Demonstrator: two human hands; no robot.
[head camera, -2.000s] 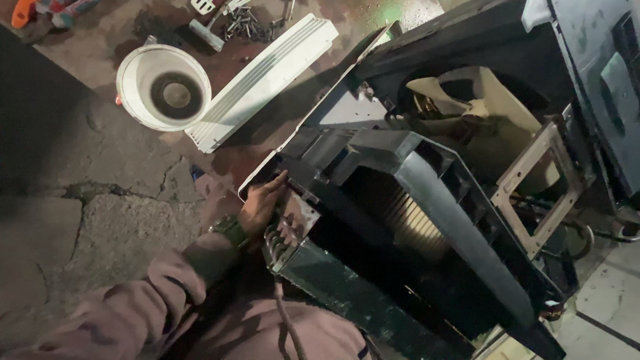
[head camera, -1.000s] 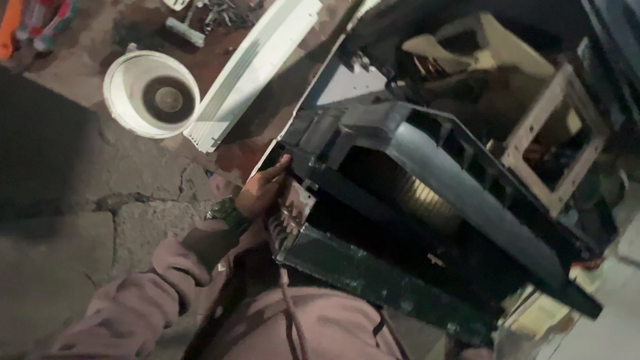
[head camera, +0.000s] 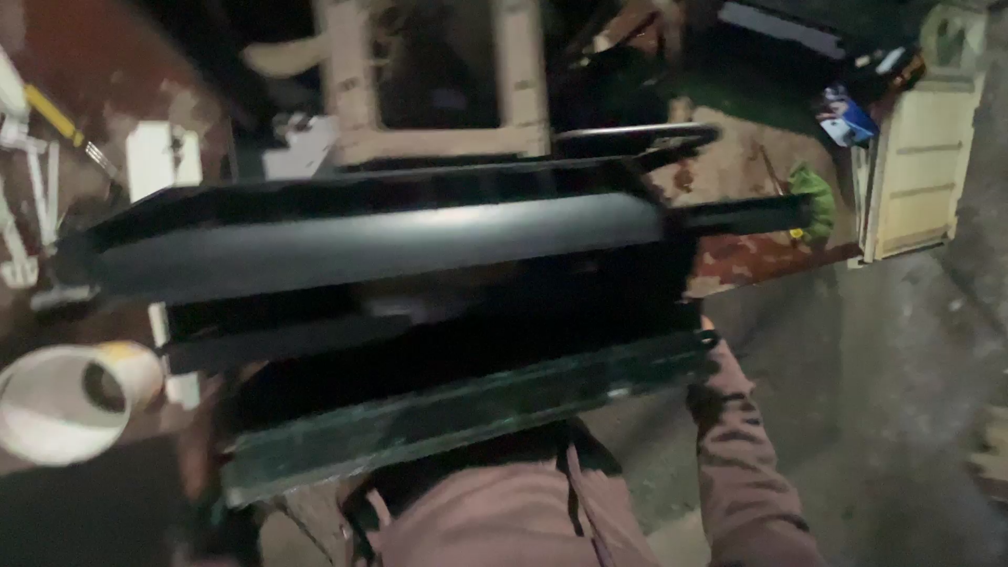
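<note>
A black plastic housing (head camera: 378, 236), part of an opened appliance that looks like an air conditioner, lies across the middle of the blurred head view. Along its near side, close to my body, runs a dark green heat-exchanger-like part (head camera: 472, 409). A pale rectangular frame (head camera: 437, 146) stands behind the housing, with a pale fan blade (head camera: 283, 57) to its left. My right hand (head camera: 707, 324) is at the right end of the unit; only a sliver of it shows, so its grip is hidden. My left hand cannot be seen.
A white bucket (head camera: 63, 405) stands at the left. Beyond it lie pale metal pieces and a yellow-handled tool (head camera: 53, 114). To the right are a bent metal tube (head camera: 638, 132), a green cloth-like item (head camera: 813, 203), a blue packet (head camera: 849, 118) and a cream panel (head camera: 921, 173).
The view has swung strongly to the right. My left hand, earlier at the unit's left end, is no longer seen, while my right arm now shows reaching to its right end.
</note>
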